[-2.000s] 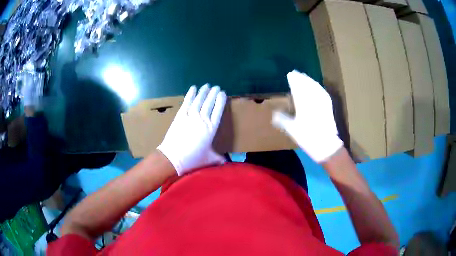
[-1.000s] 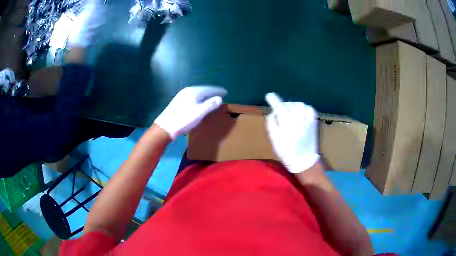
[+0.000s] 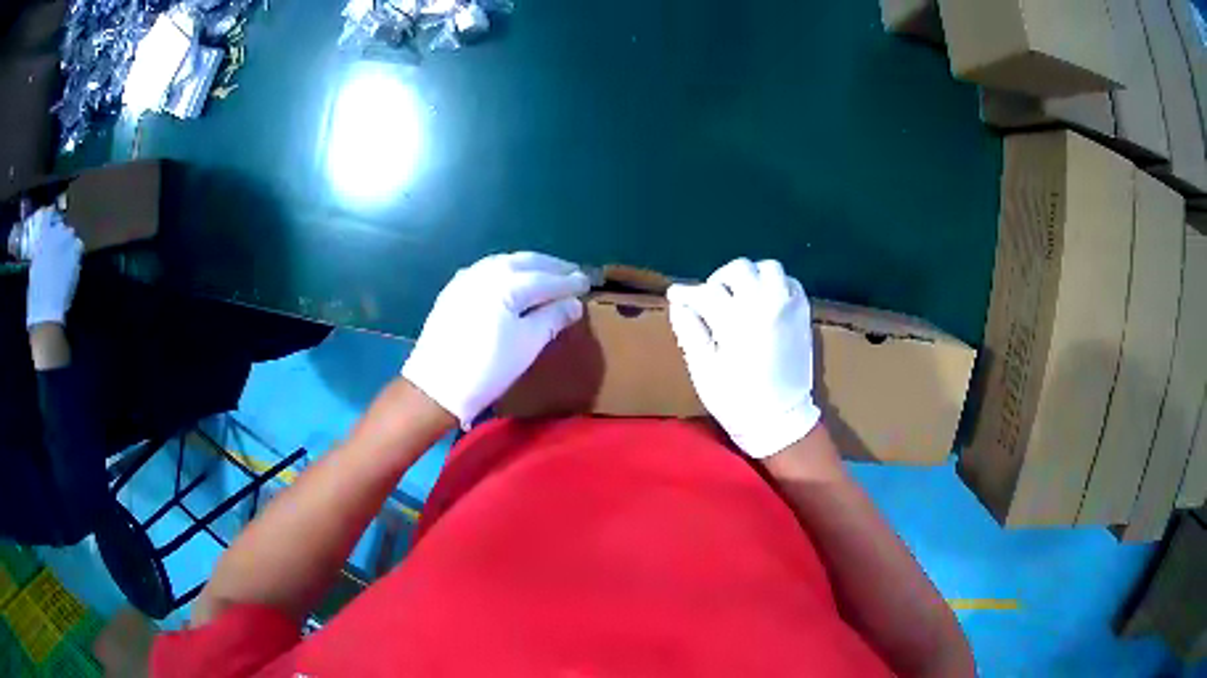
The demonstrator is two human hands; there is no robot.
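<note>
A long brown carton [image 3: 635,364] lies at the bench's front edge against the red shirt, its lid mostly down. Dark notches show near the lid's far edge, and a narrow gap with a raised brown flap shows between my hands. My left hand [image 3: 496,331], in a white glove, is on the carton's left end with its fingertips at the far edge. My right hand [image 3: 752,351], also gloved, lies on the middle of the lid, fingers bent at the far edge. The fingertips' exact hold is hidden.
Closed cartons [image 3: 1059,331] stand in rows at the right, more behind them. Bagged parts [image 3: 417,20] lie at the back of the green bench [image 3: 688,133]. At far left, another person's gloved hand [image 3: 53,265] is beside an open carton [image 3: 117,205]. A black stool [image 3: 133,556] stands below.
The carton, first under my spread left hand, now sits further right in view. My right hand has come in onto the lid. The neighbour's arm has drawn back from the parts pile.
</note>
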